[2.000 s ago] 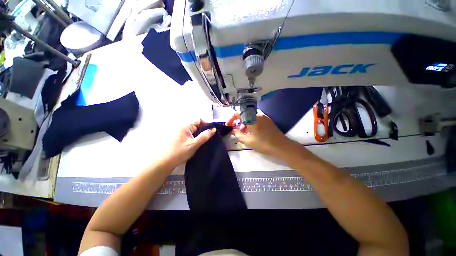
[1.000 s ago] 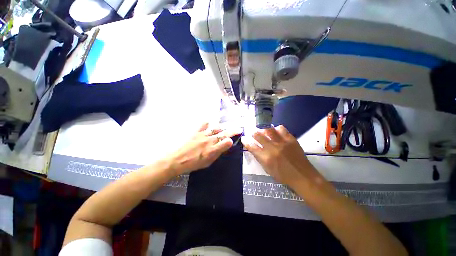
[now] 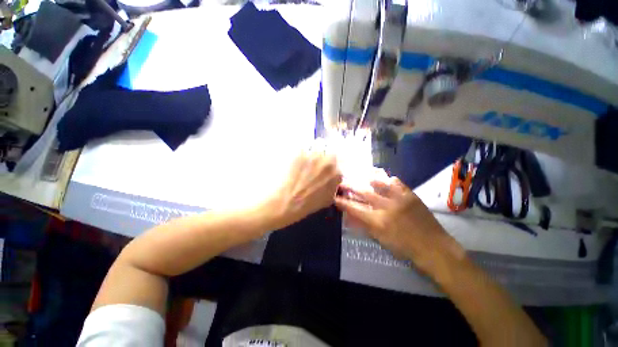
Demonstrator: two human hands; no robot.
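A long dark fabric strip [image 3: 318,240] runs from under my hands over the grey front edge of the table and down. My left hand [image 3: 312,179] lies on its upper end, fingers bent, just in front of the lit needle area. My right hand [image 3: 386,207] is at the strip's right side, fingertips close to my left hand's, pinching the fabric there. The white sewing machine head [image 3: 440,81] stands above. The needle area is washed out by glare, so the needle and the fabric end under it cannot be made out.
Stacked dark panels [image 3: 274,47] lie behind, left of the head. A wide dark piece [image 3: 135,115] lies at left near a blue patch [image 3: 138,59]. Orange snips [image 3: 461,186] and black scissors [image 3: 500,186] lie at right. A dark piece [image 3: 427,157] lies under the machine arm.
The view has shifted, so the machine appears further right. Both hands have moved closer together beside the needle area. A dark strip edge now shows behind the needle area.
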